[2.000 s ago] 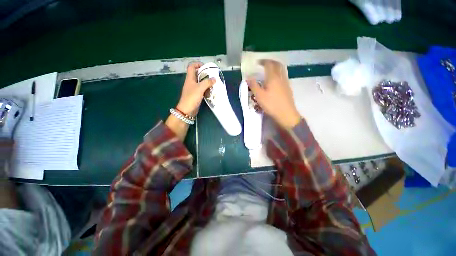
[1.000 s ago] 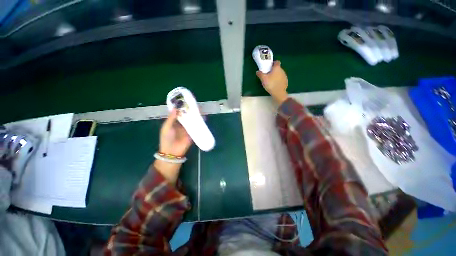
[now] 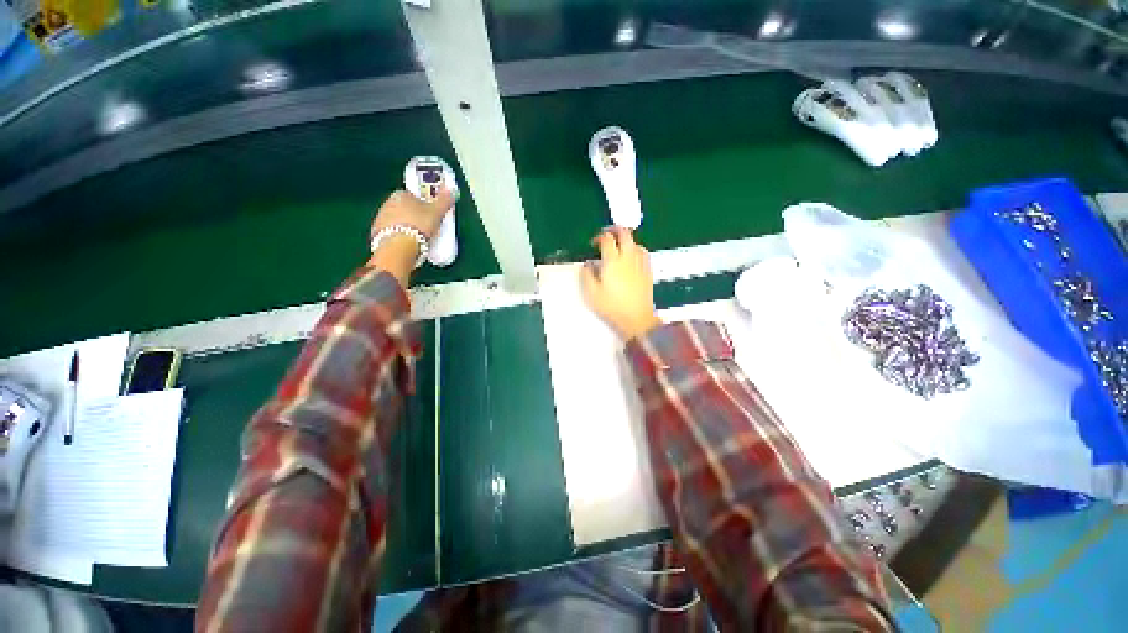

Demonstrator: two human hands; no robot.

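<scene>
My left hand (image 3: pixel 411 220) holds a white handheld unit (image 3: pixel 431 177) over the green conveyor, left of the metal post; its wide head with dark display shows above my fingers and its narrow end below. A second handheld unit (image 3: pixel 616 173) lies on the conveyor right of the post, display end away from me. My right hand (image 3: pixel 622 282) is over the rail just below its narrow end, fingers apart, not closed round it; whether the fingertips touch it is unclear.
The metal post (image 3: pixel 476 136) stands between my hands behind the worn rail (image 3: pixel 711 260). Several white units (image 3: pixel 872 118) lie farther right on the conveyor. Shiny metal parts (image 3: pixel 912 340), clear plastic and a blue bin (image 3: pixel 1021 204) are at right; lined sheets (image 3: pixel 105 476), pen and phone at left.
Both hands first moved from the bench outward with a unit each. Since then my left hand has carried its unit onto the conveyor side, and my right hand has let go and drawn back.
</scene>
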